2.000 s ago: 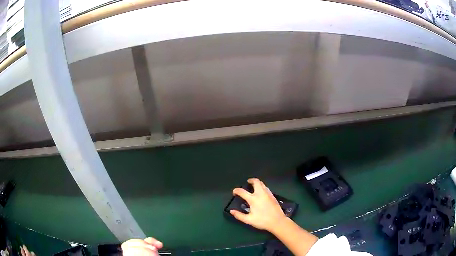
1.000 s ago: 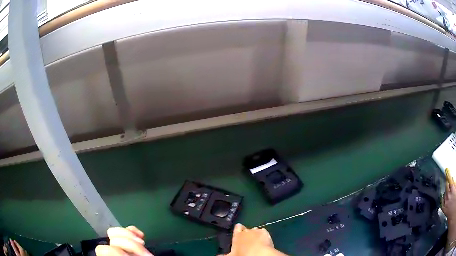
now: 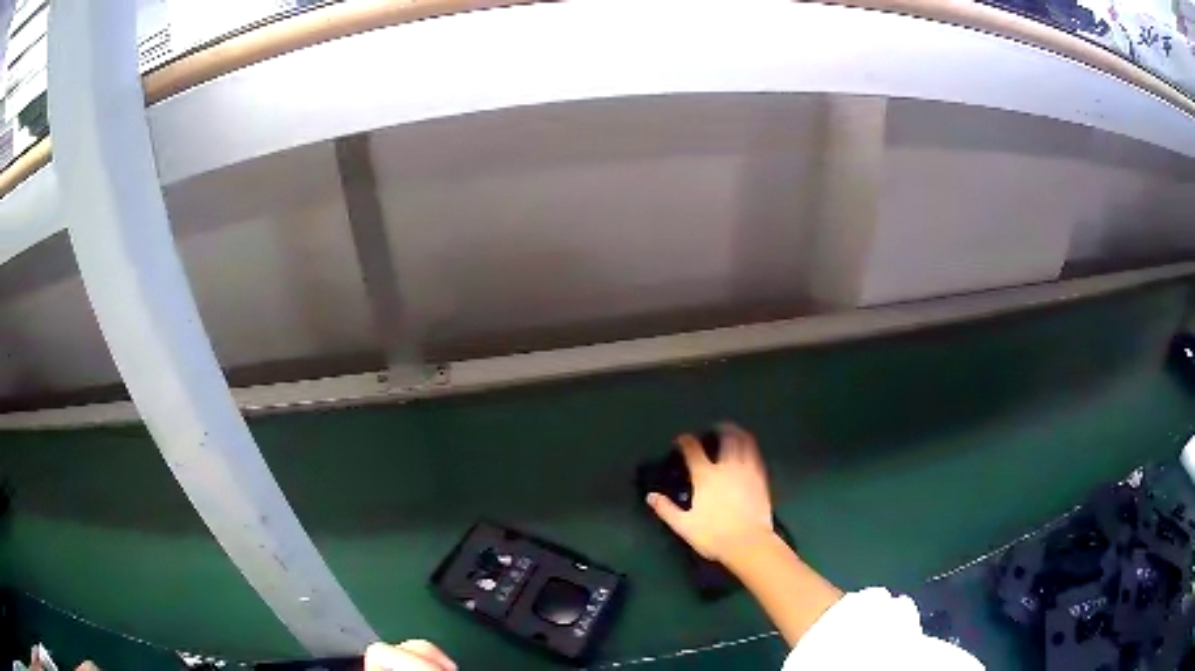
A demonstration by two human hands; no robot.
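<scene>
My right hand (image 3: 727, 498) is over a black housing (image 3: 712, 570) on the green belt, with its fingers curled around the housing's upper end. The hand covers most of the housing, and the fingertips are slightly blurred. A fitted black unit (image 3: 524, 590) lies flat on the belt to the left, with a rounded square recess and small pale marks facing up. My left hand (image 3: 409, 655) shows only as a small part at the bottom edge, near the foot of the metal upright. What it holds is hidden.
The pale metal upright (image 3: 197, 380) crosses the left side. A pile of black panels (image 3: 1094, 583) lies at the lower right. Part of another person's hand (image 3: 46, 659) shows at the bottom left corner. A white-edged shelf (image 3: 524, 59) runs across the top. A dark part (image 3: 1183, 351) sits at the right edge.
My right hand has moved up from the bottom edge onto the second housing and taken hold of it. The fitted unit lies uncovered. My left hand has dropped mostly out of view.
</scene>
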